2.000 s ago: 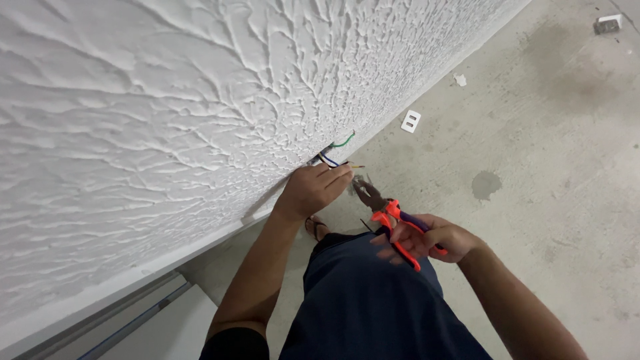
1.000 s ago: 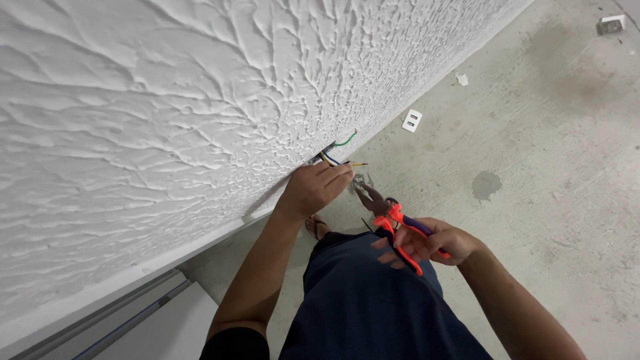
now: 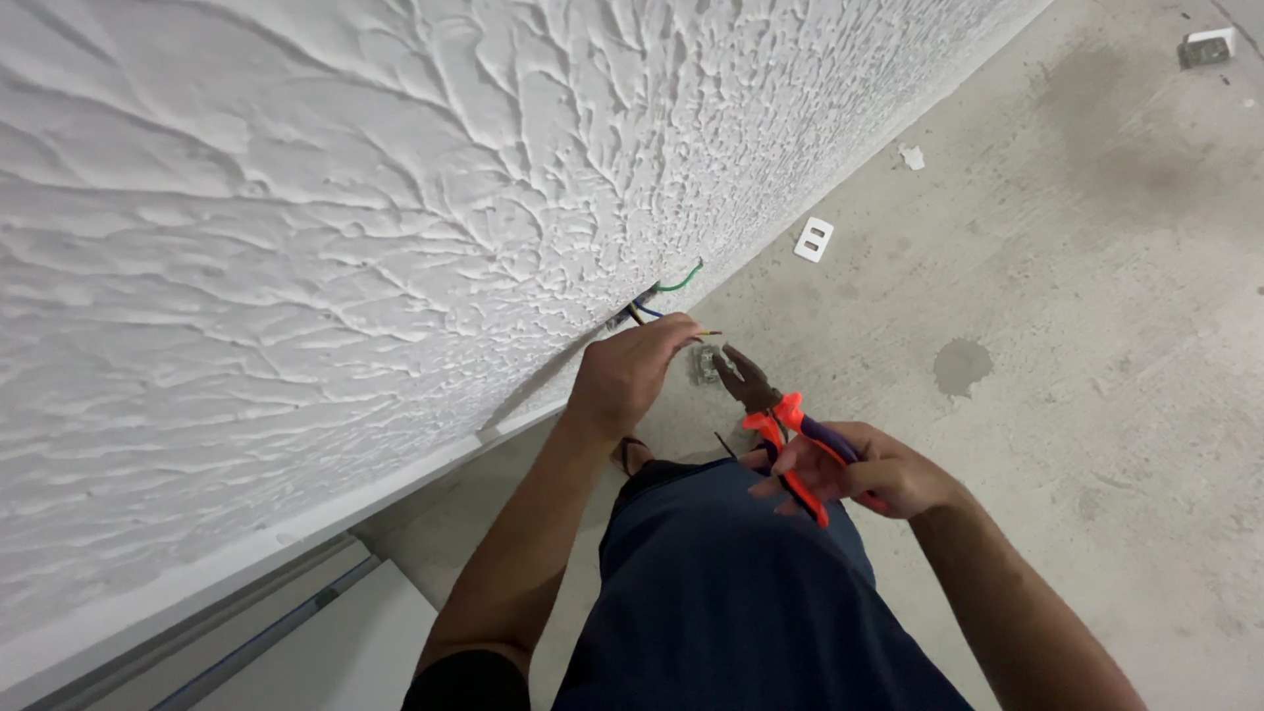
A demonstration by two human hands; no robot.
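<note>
My left hand [image 3: 632, 370] pinches electrical wires close to the wall opening [image 3: 632, 308]; a bare end [image 3: 710, 334] sticks out past its fingertips. A green wire [image 3: 681, 279] curves out of the same opening above, and a blue wire [image 3: 650, 310] runs beside the hand. Combination pliers [image 3: 760, 390] with orange and purple handles are in my right hand [image 3: 849, 469], jaws parted and just below and right of the bare end, with nothing visible between them. On the floor behind the jaw tips lies a small socket part [image 3: 706, 365], partly hidden.
A white socket faceplate [image 3: 814, 239] lies on the concrete floor near the textured wall [image 3: 395, 197]. Farther off are a white scrap [image 3: 911, 157] and a grey and white socket piece [image 3: 1207, 47]. White panels with a metal rail [image 3: 267, 632] stand at the lower left.
</note>
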